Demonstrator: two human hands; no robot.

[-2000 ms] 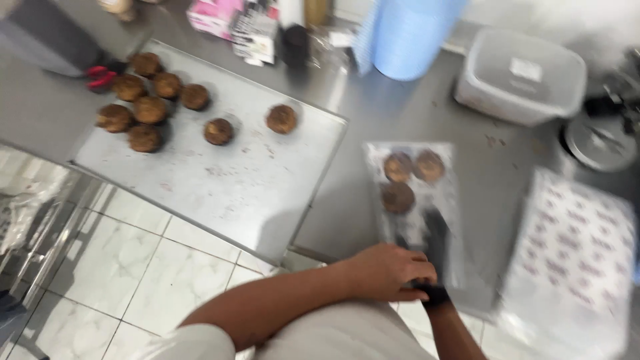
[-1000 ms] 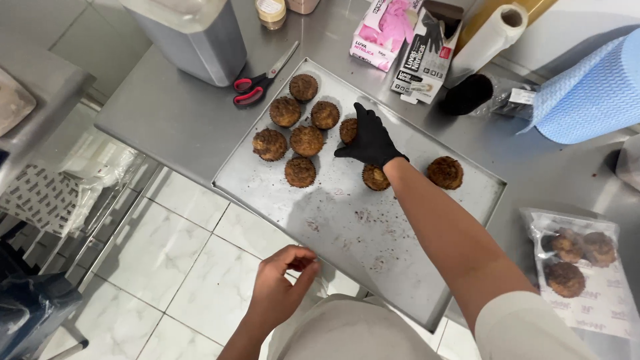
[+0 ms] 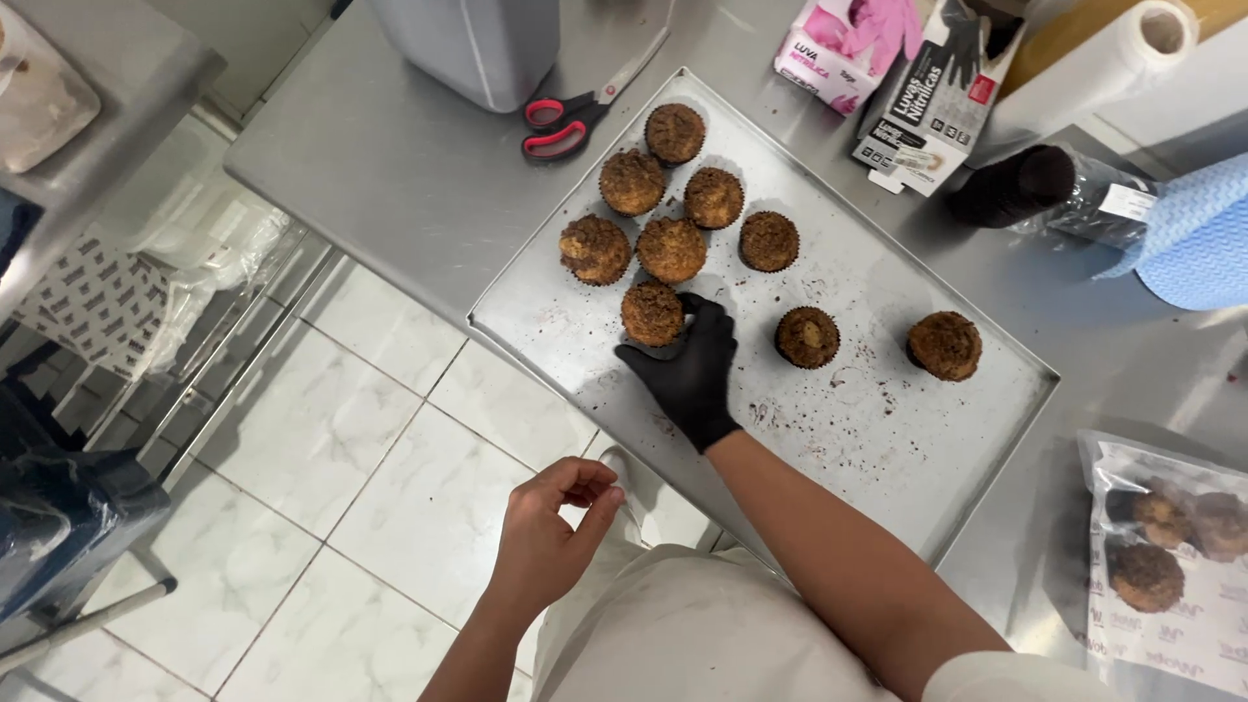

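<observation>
My right hand [image 3: 690, 375], in a black glove, has its thumb and fingers around a crumb-topped muffin [image 3: 652, 313] that rests on a metal baking tray [image 3: 877, 439]. Several more muffins in dark paper cups stand on the tray, a cluster [image 3: 671, 250] beyond my hand and single ones [image 3: 807, 337] to its right. My left hand [image 3: 558, 531] is bare, fingers curled and holding nothing, in front of the tray's near edge. A clear bag [image 3: 1136, 468] at the right holds muffins on printed paper.
Red-and-black scissors [image 3: 570, 125] lie beside a grey container [image 3: 478, 49]. Glove boxes [image 3: 921, 107], a plastic film roll [image 3: 1092, 73], dark paper cups [image 3: 1014, 185] and a blue cloth roll [image 3: 1194, 234] stand behind the tray. A wire rack [image 3: 263, 341] is at left.
My gloved hand has moved from the muffins at the middle of the tray to the near one of the cluster. Two seconds ago both hands were at the clear bag.
</observation>
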